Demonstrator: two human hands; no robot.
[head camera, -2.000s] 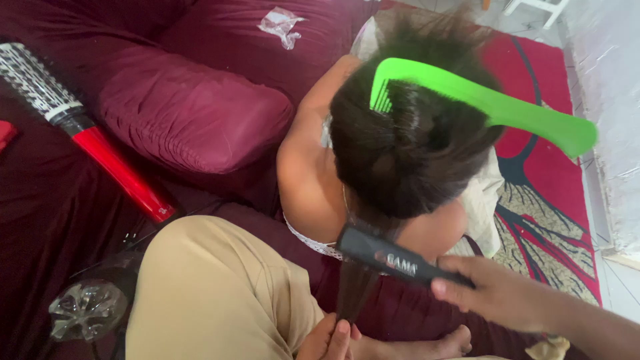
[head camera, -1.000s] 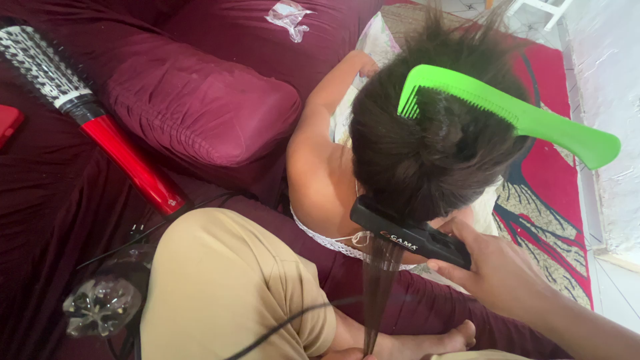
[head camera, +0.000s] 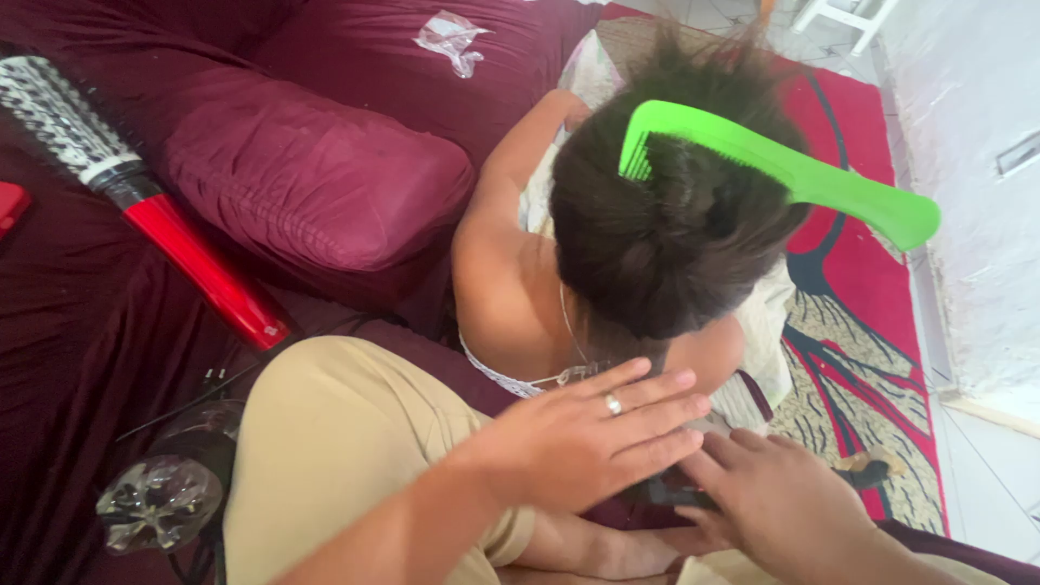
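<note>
A person sits in front of me with their back to me. A green plastic comb (head camera: 731, 150) is stuck in their gathered dark hair (head camera: 650, 236). My left hand (head camera: 593, 422), with a ring on one finger, is spread flat, palm down, just below the nape; whether it touches the loose hair there is hard to tell. My right hand (head camera: 772, 496) is close beside its fingertips, lower right, its fingers curled around a black hair straightener (head camera: 678, 494), which is mostly hidden.
A red hot-air brush (head camera: 211, 272) lies on the maroon sofa cover at left, near a maroon cushion (head camera: 325, 179). A clear plastic attachment (head camera: 158, 504) and a cord are beside my knee. Clear wrapping (head camera: 451, 41) lies farther back. A patterned rug (head camera: 853, 341) is at right.
The straightener has moved from the hair at the nape down toward my lap in my right hand. My left hand has come up from the frame's bottom edge, its fingers now spread.
</note>
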